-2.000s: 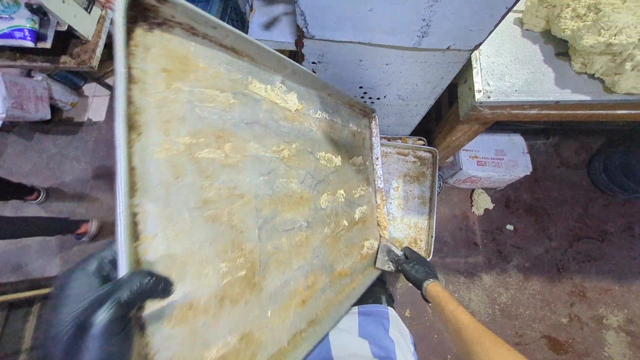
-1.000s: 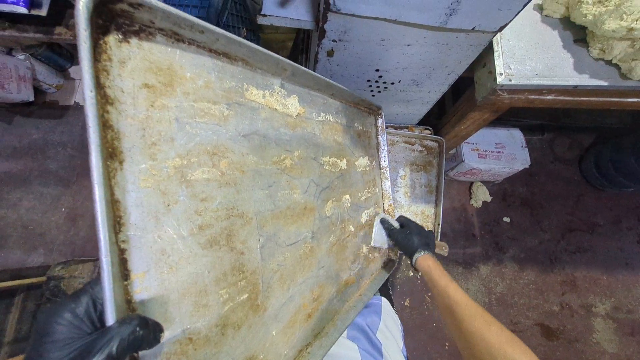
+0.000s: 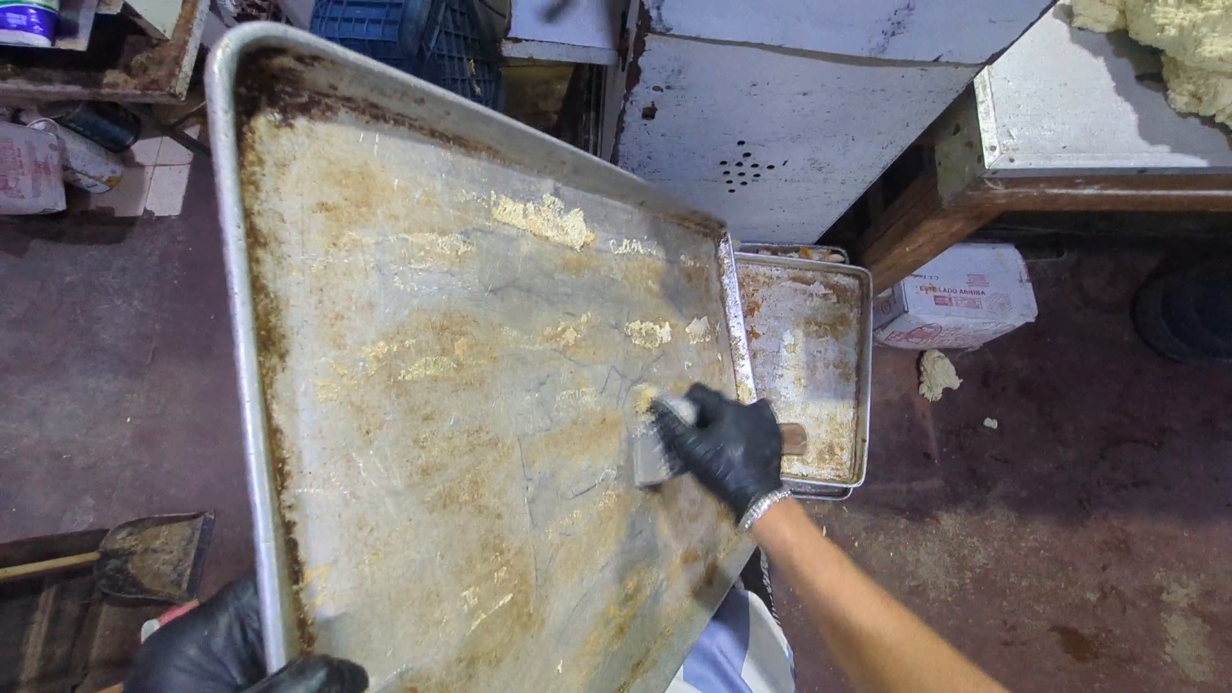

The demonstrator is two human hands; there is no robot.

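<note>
A large metal baking sheet [image 3: 462, 404], stained brown and dotted with dried dough residue, is held tilted before me. My left hand [image 3: 231, 645], in a black glove, grips its lower left rim with the thumb over the inner side. In my right hand [image 3: 727, 448], also gloved in black, is a flat metal scraper [image 3: 652, 460], its blade against the sheet's surface near the right end. A brown handle end shows beyond the right hand. Slightly blurred, a pale yellowish patch lies by the right fingertips. Behind the sheet, further baking trays [image 3: 818, 375] are stacked.
At the upper right, a metal-topped table [image 3: 1078, 115] holds a mass of dough [image 3: 1189, 48]. Beneath it are a cardboard box [image 3: 962, 298] and a dough scrap [image 3: 936, 375] on the floor. A white perforated cabinet [image 3: 770, 144] stands ahead, blue crates [image 3: 385, 38] beside it. Lower left lies a dustpan [image 3: 154, 558].
My right hand with the scraper has moved from the sheet's right edge inward over its surface. The legs of another person, seen earlier at the left, are out of view.
</note>
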